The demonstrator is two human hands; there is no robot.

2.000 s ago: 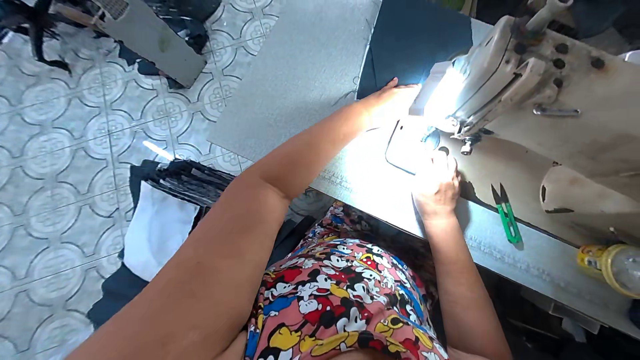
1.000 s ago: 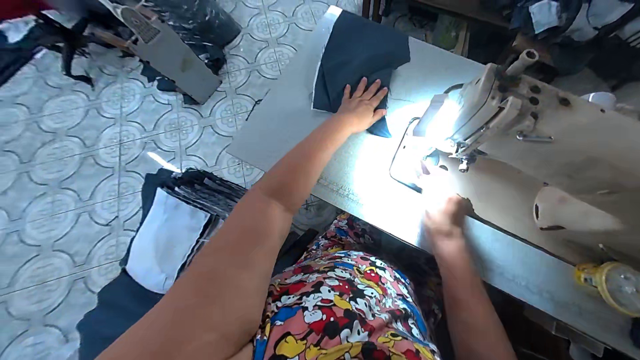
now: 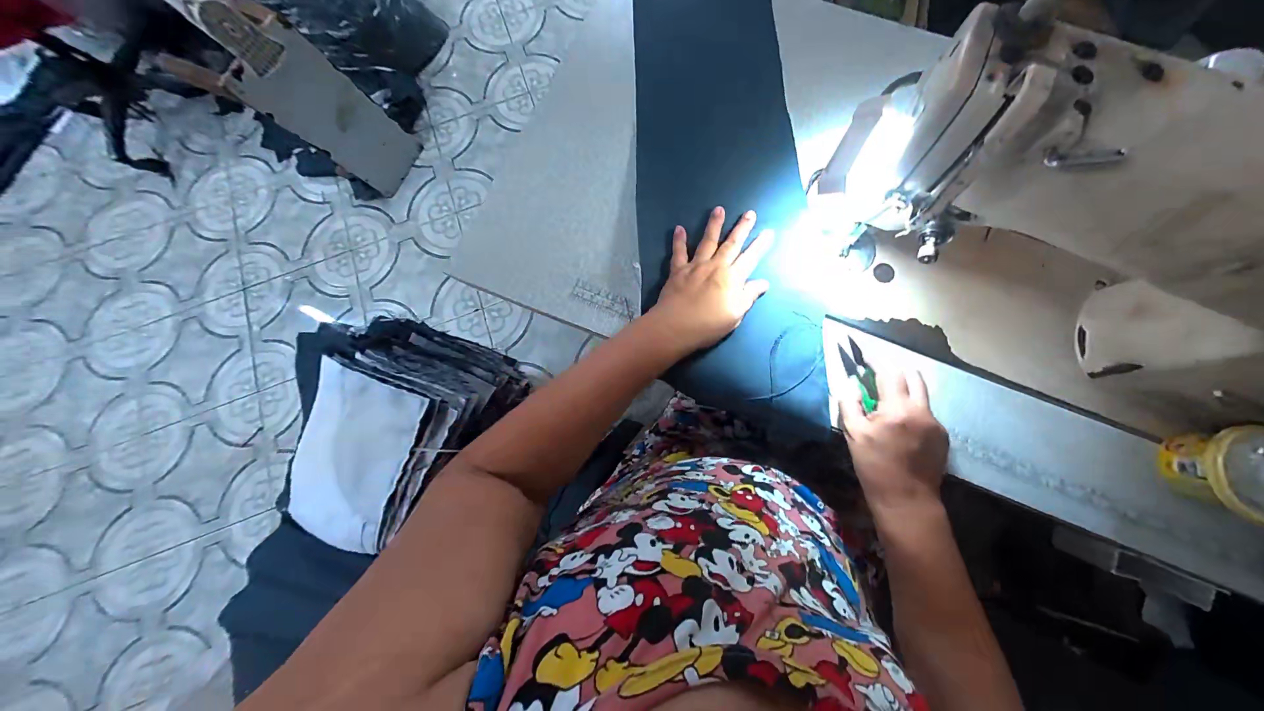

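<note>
My left hand (image 3: 713,286) lies flat with spread fingers on a long piece of dark blue fabric (image 3: 721,128), which runs across the sewing table and over its front edge. A loose loop of thread lies on the fabric between my hands. Right of the fabric, my right hand (image 3: 894,425) holds green-handled thread snips (image 3: 861,375), their dark blades pointing away from me. Above and to the right of my hands stands an industrial sewing machine (image 3: 1047,148); its bright lamp washes out the needle area.
A stack of dark and white cut fabric pieces (image 3: 365,444) is at the left, beside the table. A yellow-lidded container (image 3: 1234,474) stands at the right edge. Farther off on the tiled floor are a grey board (image 3: 326,109) and a black plastic bag (image 3: 365,39).
The dark fabric has come toward me and now hangs over the front edge. My right hand has moved from beside the needle area to the snips and taken hold of them.
</note>
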